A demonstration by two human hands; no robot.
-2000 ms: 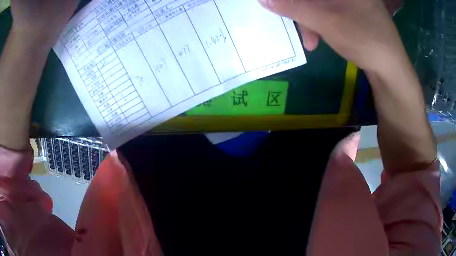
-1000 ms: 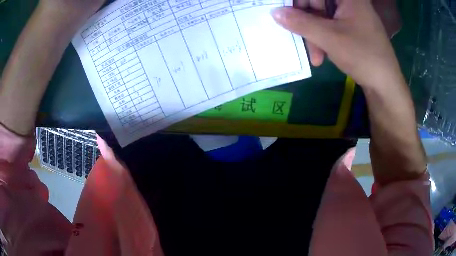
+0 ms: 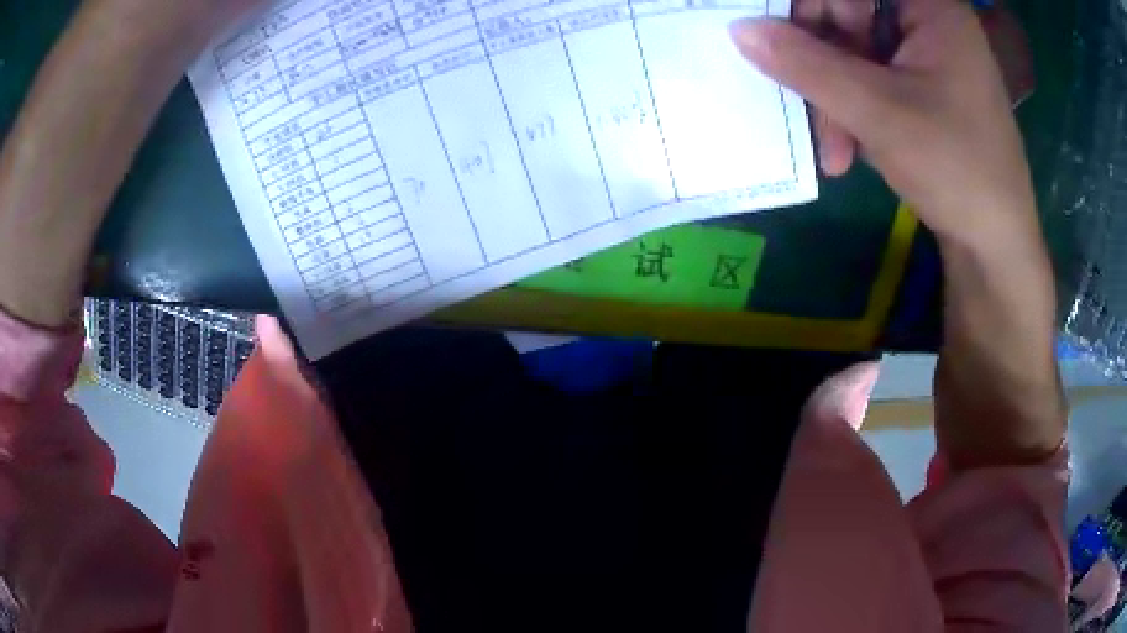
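Note:
The white record form (image 3: 494,161), with a printed grid and some handwritten entries, lies tilted over the green bench mat and hangs slightly over its front edge. My right hand (image 3: 884,93) grips its right edge, thumb on top and fingers behind. A slim dark pen-like stick (image 3: 885,27) shows between the fingers of that hand, partly cut off by the top edge. My left hand (image 3: 142,15) is at the form's upper left corner, mostly cut off by the picture's top edge; its fingers are hidden.
The green area label (image 3: 655,262) is partly under the form, beside yellow tape (image 3: 742,329) along the bench edge. Trays with dark grids (image 3: 167,359) sit lower left. Clear plastic trays (image 3: 1094,235) stand at the right. Blue items (image 3: 1094,544) show at lower right.
The form and my right hand have shifted right and a little down in the picture, as has the label. The pen-like stick now shows more clearly.

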